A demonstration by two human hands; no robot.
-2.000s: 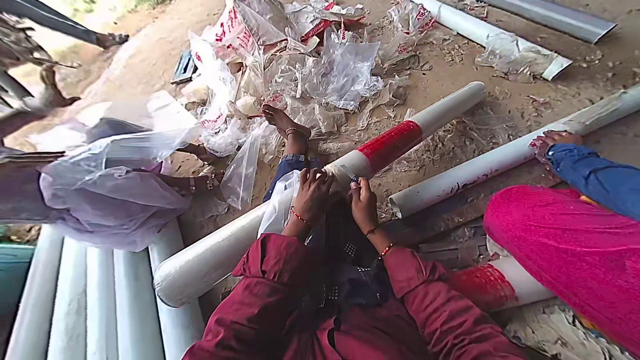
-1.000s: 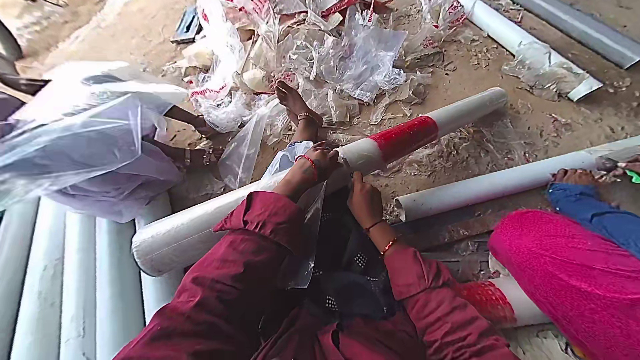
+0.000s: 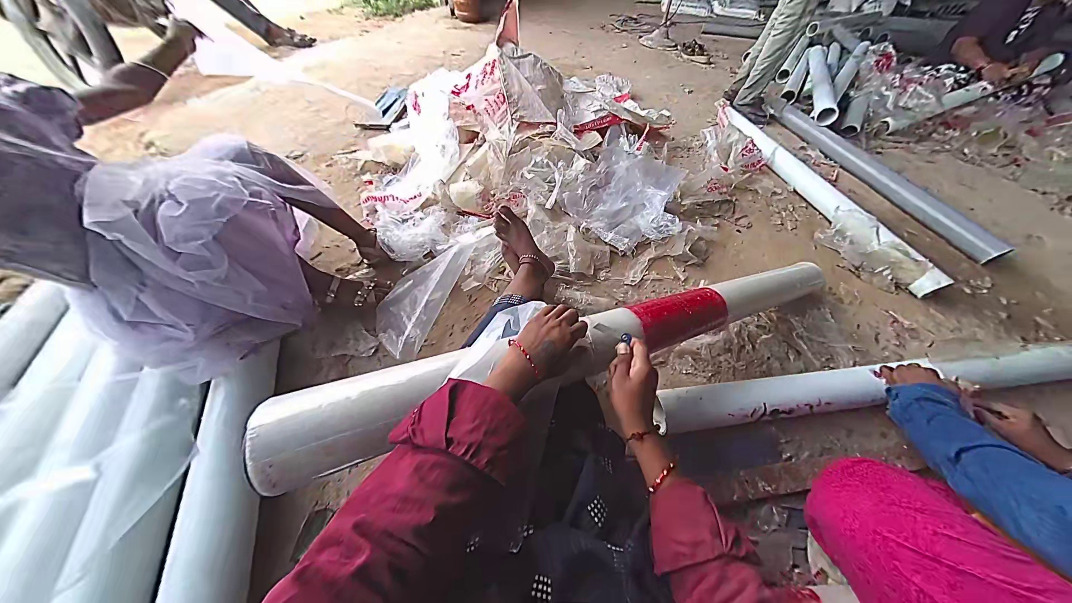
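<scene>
A white pipe (image 3: 360, 410) with a red band (image 3: 680, 318) lies slanted across my lap. My left hand (image 3: 548, 339) rests on top of it, fingers bent over plastic film (image 3: 494, 343) on its surface. Just short of the red band, my right hand (image 3: 632, 377) pinches a small dark tool (image 3: 626, 339) against the pipe's near side; most of the tool is hidden by my fingers. My bare foot (image 3: 523, 243) shows beyond the pipe.
A heap of torn plastic film (image 3: 536, 159) lies ahead. At left, a person in pale cloth bends beside several white pipes (image 3: 222, 469). A co-worker in blue sleeves touches another white pipe (image 3: 779, 398) at right. Farther off lie a grey pipe (image 3: 896, 184) and more pipes.
The view has tilted up. My left hand, earlier by the film on the pipe, remains there, and my right stays near the red band. The person at left has raised an arm holding film.
</scene>
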